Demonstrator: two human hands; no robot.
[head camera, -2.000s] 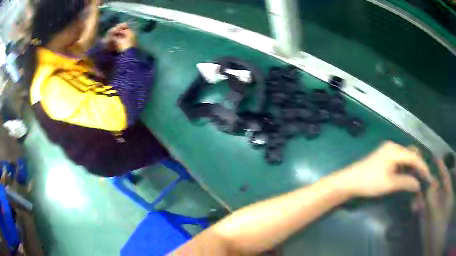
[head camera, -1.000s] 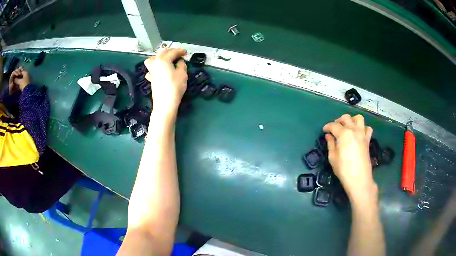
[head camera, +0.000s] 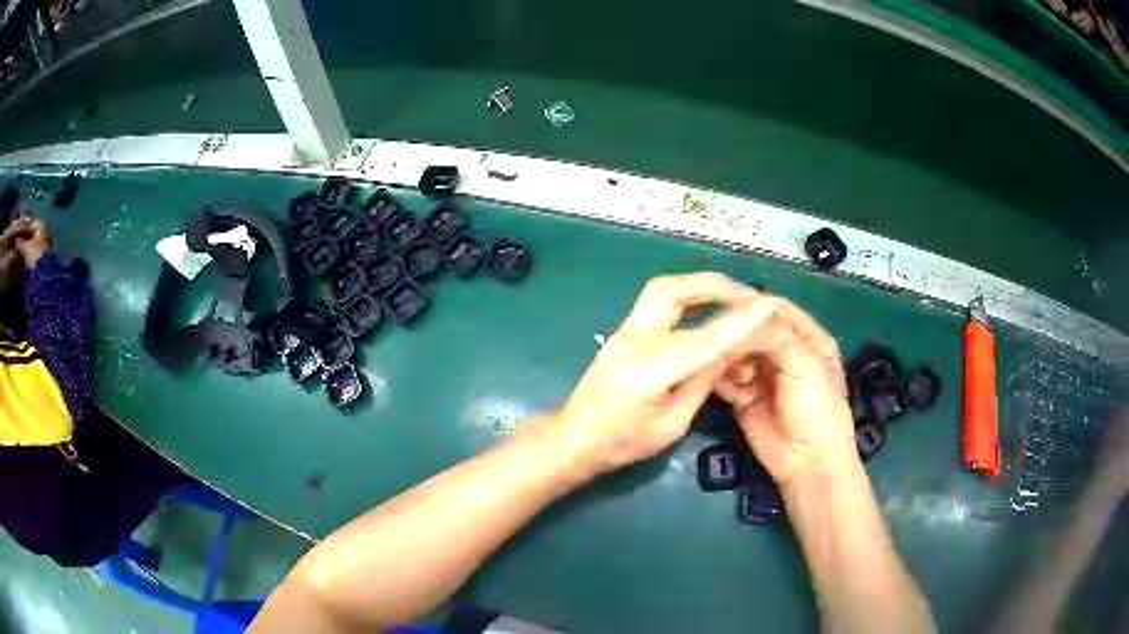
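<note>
My left hand (head camera: 656, 372) and my right hand (head camera: 792, 390) meet over the green bench, fingertips together. What lies between the fingers is hidden; I cannot tell if a housing is held. A loose pile of black square housings (head camera: 422, 258) lies to the left. A smaller pile of housings (head camera: 718, 468) lies under and right of my right hand, partly covered by it. One housing (head camera: 826, 248) sits on the pale rail at the right, and another housing (head camera: 438, 180) sits on the rail further left.
An orange-handled tool (head camera: 981, 399) lies right of the small pile. A black head strap (head camera: 275, 248) with white tags lies beside the left pile. A pale post (head camera: 292, 81) rises from the metal rail (head camera: 644, 208). A neighbour's sleeve (head camera: 60, 325) and a blue stool (head camera: 223, 545) are at left.
My left hand has left the left pile and moved right to meet my right hand. My right hand has shifted slightly left, off part of the small pile. The view has turned slightly.
</note>
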